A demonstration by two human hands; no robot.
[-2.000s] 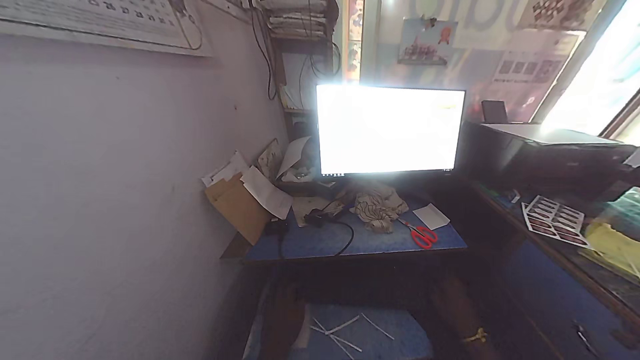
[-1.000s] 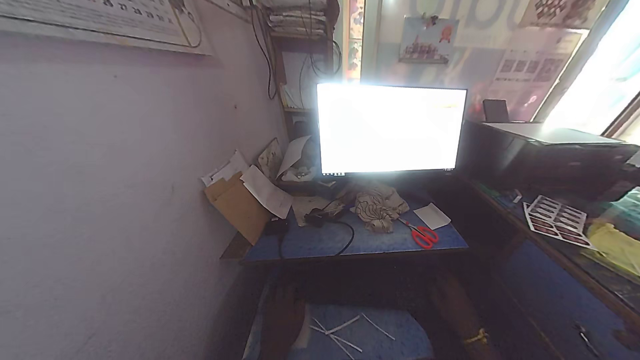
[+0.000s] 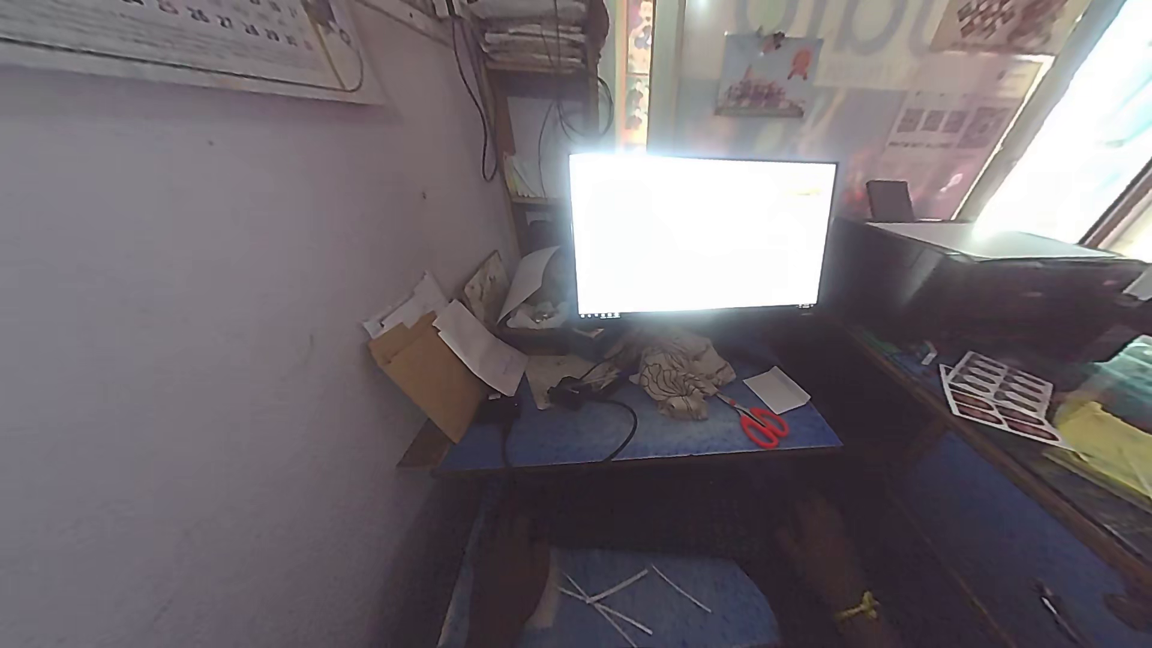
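My left hand (image 3: 513, 553) lies in deep shadow at the left side of a pull-out shelf below the desk, its fingers too dark to make out. Farther right, my right hand (image 3: 814, 540) reaches into the same dark area, with a yellow band at the wrist. A dark keyboard (image 3: 711, 522) seems to lie between the two hands, only faintly visible. Thin white strips (image 3: 621, 585) lie on the blue surface (image 3: 684, 621) nearer to me. Above, a computer monitor (image 3: 702, 234) glows bright white. Whether either hand holds anything is hidden by the shadow.
On the blue desktop (image 3: 540, 450) are red-handled scissors (image 3: 763, 427), a crumpled cloth (image 3: 679, 369), a white paper (image 3: 778, 390) and black cables (image 3: 630, 423). A brown envelope (image 3: 432, 373) leans at the left wall. A printer (image 3: 990, 279) and printed sheets (image 3: 1003, 396) stand at right.
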